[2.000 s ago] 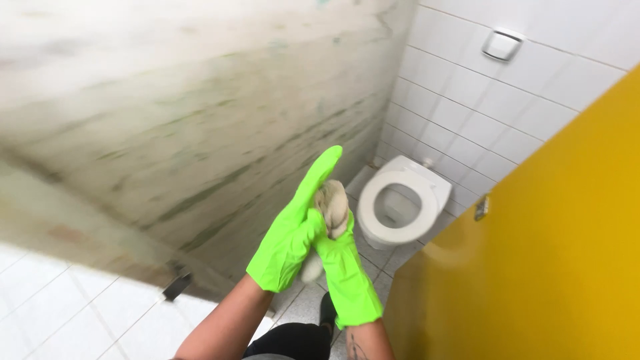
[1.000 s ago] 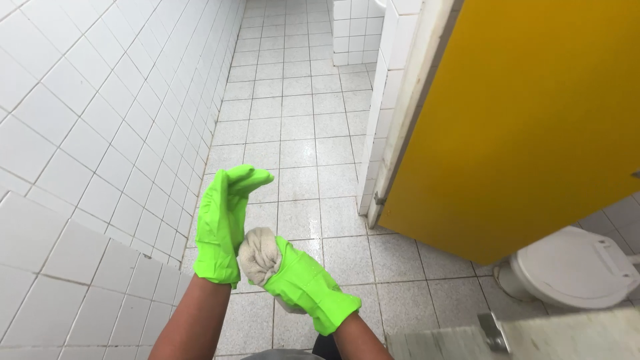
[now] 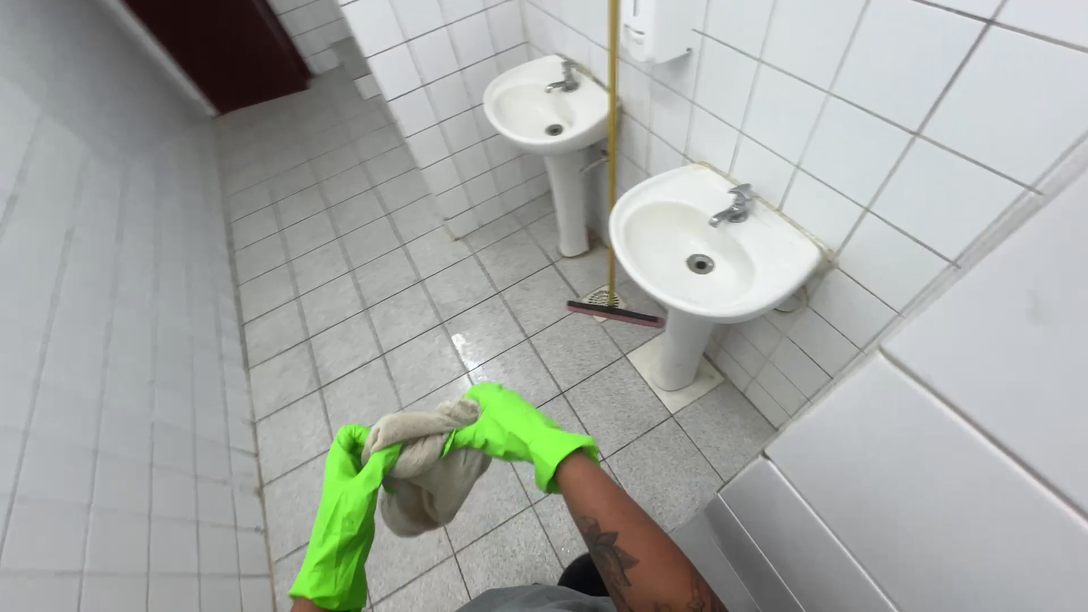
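Both of my hands wear bright green rubber gloves. A bunched, off-white cloth (image 3: 433, 480) hangs between them above the tiled floor. My left hand (image 3: 353, 480) grips the cloth's left end, and my right hand (image 3: 506, 429) grips its upper right end. The cloth's lower part droops in a loose fold below the fingers. Some fingertips are hidden behind the cloth.
Two white pedestal sinks, a nearer one (image 3: 714, 246) and a farther one (image 3: 552, 102), stand along the right wall. A floor squeegee (image 3: 616, 313) with a yellow handle stands between them over a floor drain. A white dispenser (image 3: 654, 30) hangs above. Tiled walls flank the floor.
The view has swung from the toilet stall to the sinks. My left hand, open beside the cloth one second ago, now grips it too, and the cloth is spread between both hands.
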